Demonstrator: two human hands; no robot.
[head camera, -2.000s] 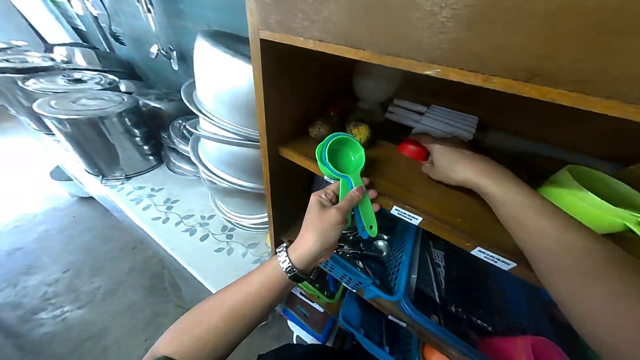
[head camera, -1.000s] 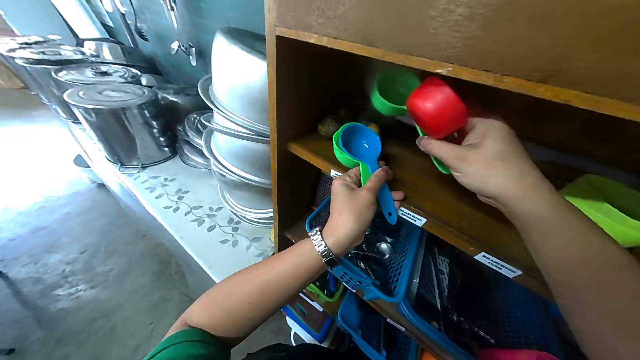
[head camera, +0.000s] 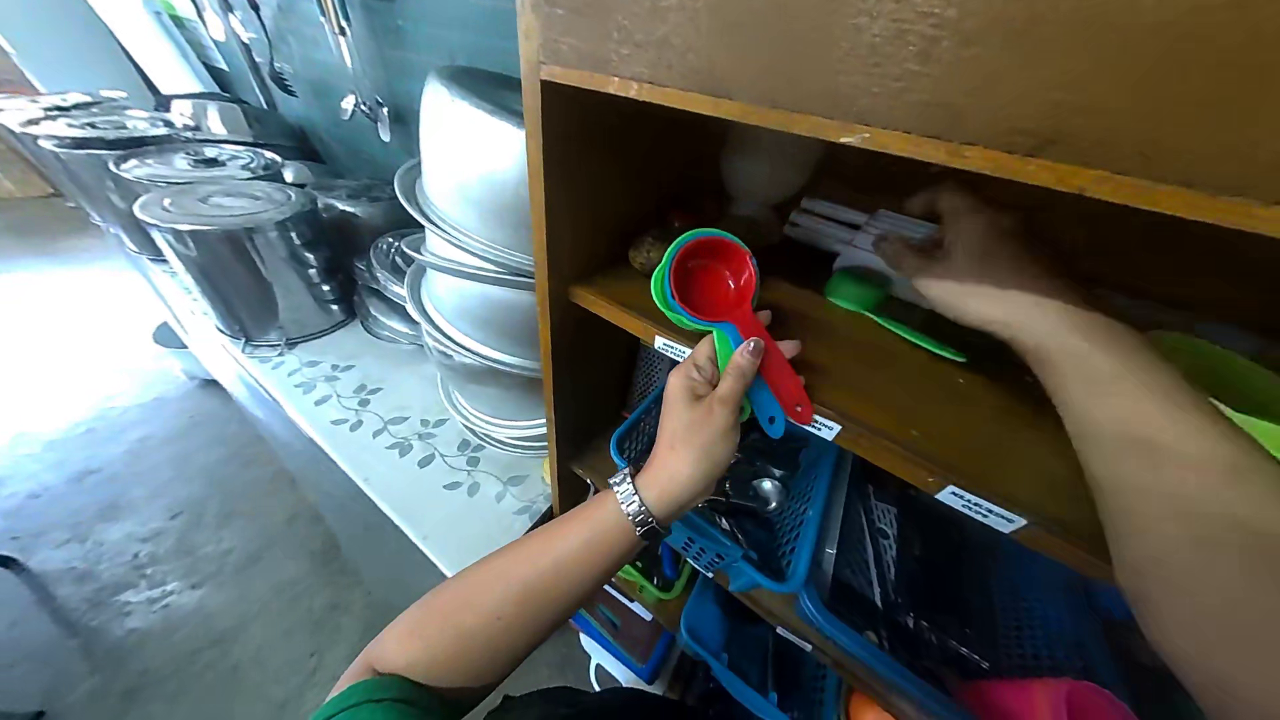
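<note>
My left hand (head camera: 705, 410) grips the handles of several nested plastic measuring cups, with a red measuring cup (head camera: 713, 278) on top of blue and green ones. They are held in front of the wooden shelf's edge. My right hand (head camera: 965, 250) reaches deep into the shelf, beside a stack of white objects (head camera: 850, 228); it is blurred, and whether it holds anything cannot be made out. A green measuring spoon or cup (head camera: 890, 312) lies on the shelf board below my right hand.
Below the shelf board (head camera: 900, 420) are a blue plastic basket (head camera: 815, 500) with metal utensils and a darker bin (head camera: 930, 590). A light green container (head camera: 1220, 375) sits at the right. Metal basins (head camera: 480, 300) and lidded pots (head camera: 235, 260) stand on the left counter.
The red cup, earlier in my right hand, now lies on top of the stack in my left hand. My right hand has moved back into the shelf.
</note>
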